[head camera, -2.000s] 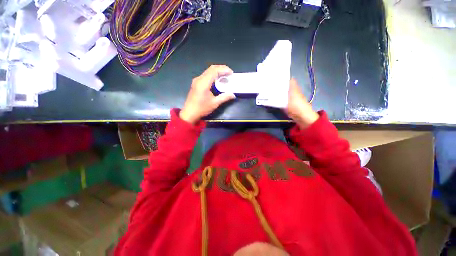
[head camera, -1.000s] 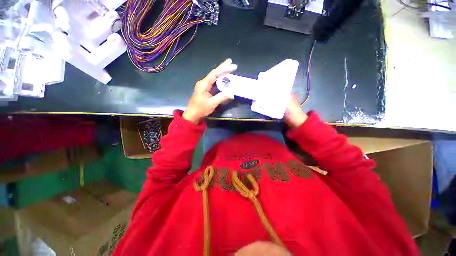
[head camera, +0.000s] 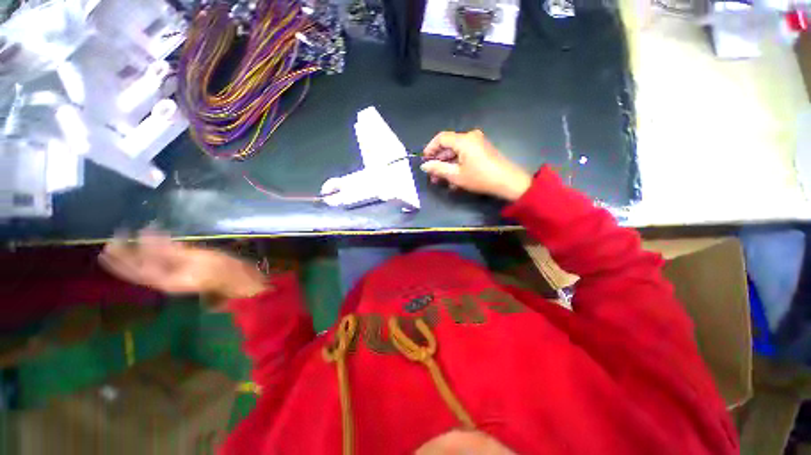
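Note:
A white T-shaped housing lies on the dark mat near the bench edge, its narrow arm pointing left. A thin wire lead runs out from the arm end to the left, and a dark stretch of wire leaves the base on the right. My right hand pinches that dark wire just right of the housing. My left hand is blurred, off the housing, at the bench edge on the left; it appears empty with the fingers apart.
White housings are piled at the left. A looped bundle of multicoloured wires lies behind the housing. A grey-white box stands at the back, beside a dark upright object. A pale board is at right. An open carton sits below the bench.
The housing has moved left and now lies on the mat. My left hand let go of its arm and moved down-left. My right hand moved from the base to the wire. A wire now shows at both ends.

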